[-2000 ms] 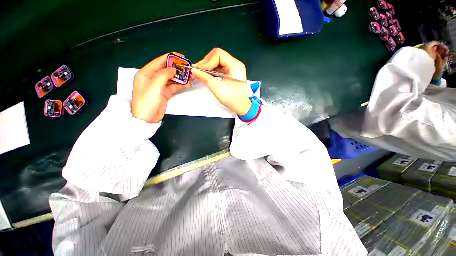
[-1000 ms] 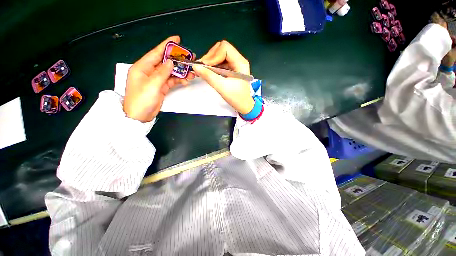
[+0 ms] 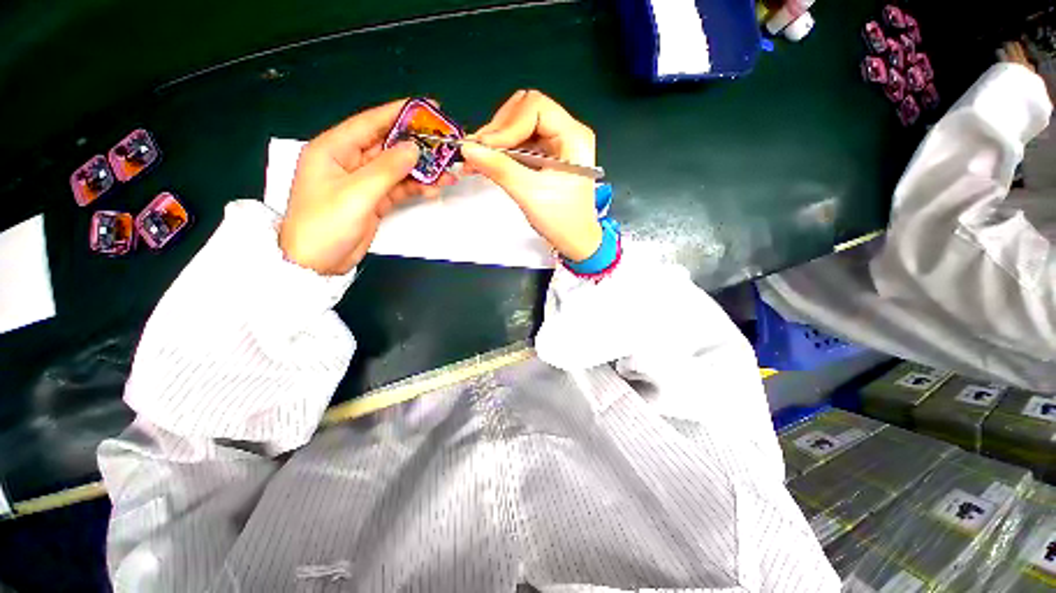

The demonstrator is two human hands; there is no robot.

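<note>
My left hand (image 3: pixel 345 191) holds a watch housing (image 3: pixel 426 130), a rounded square with a pink rim and an orange and black inside, tilted up above the bench. My right hand (image 3: pixel 542 174) grips slim metallic tweezers (image 3: pixel 558 163) between thumb and fingers. Their tip reaches into the housing; the exact contact point is too small to tell. A white paper strip (image 3: pixel 463 228) lies under both hands, partly hidden by them. A blue strap (image 3: pixel 602 250) is around my right wrist, beside a thin red band.
Several similar housings (image 3: pixel 136 153) lie at left beside a white sheet (image 3: pixel 23 276). A blue bin (image 3: pixel 741 41), a small white bottle (image 3: pixel 799 26) and a cluster of housings (image 3: pixel 896 70) are at the upper right. A coworker's white sleeve (image 3: pixel 961 174) is at right, above wrapped cartons (image 3: pixel 892 463).
The housing has turned in my left hand and now sits tilted like a diamond. My right hand and the tweezers have shifted slightly right. The coworker's arm has moved.
</note>
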